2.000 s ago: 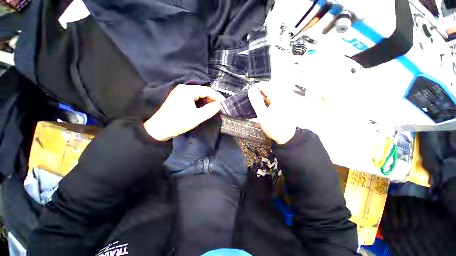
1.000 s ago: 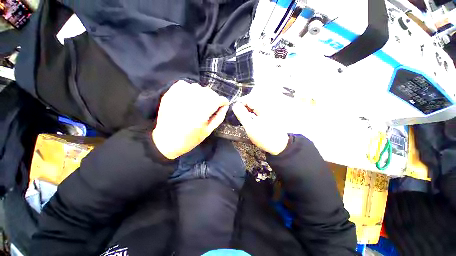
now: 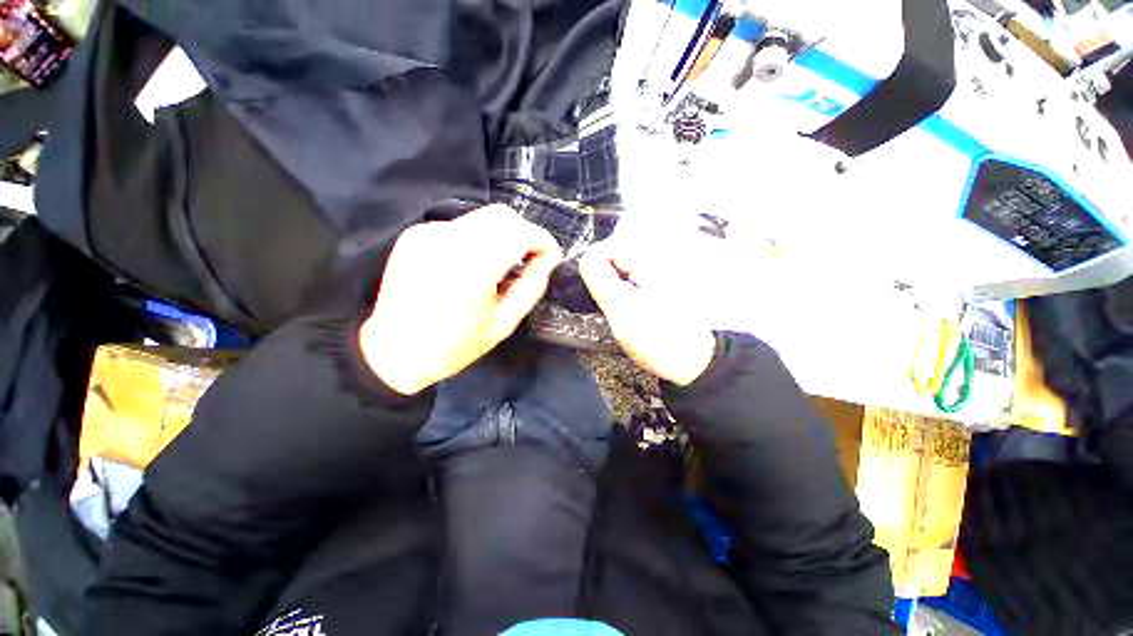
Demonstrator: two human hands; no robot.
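Observation:
The plaid fabric (image 3: 559, 180), navy with white lines, lies at the table's front edge, its near edge between my hands. My left hand (image 3: 454, 292) has thumb and fingers closed on the plaid fabric's edge. My right hand (image 3: 646, 304) is pinched at the same edge, its fingertips close to the left ones. The overexposed skin hides exactly what the right fingertips hold. The navy garment (image 3: 323, 112) lies heaped left of the plaid, with black cloth (image 3: 249, 224) beside it.
The white and blue sewing machine (image 3: 857, 81) stands at the right. Scissors with yellow and green loops (image 3: 954, 367) lie at the table's right front. A ruler strip (image 3: 574, 326) runs along the front edge. Cardboard boxes (image 3: 913, 497) are below the table, right and left (image 3: 137, 398).
Since two seconds ago, my hands have come together at the plaid edge, the right moving left. The view has shifted, moving the machine leftward in the picture. The last second shows only slight finger movement.

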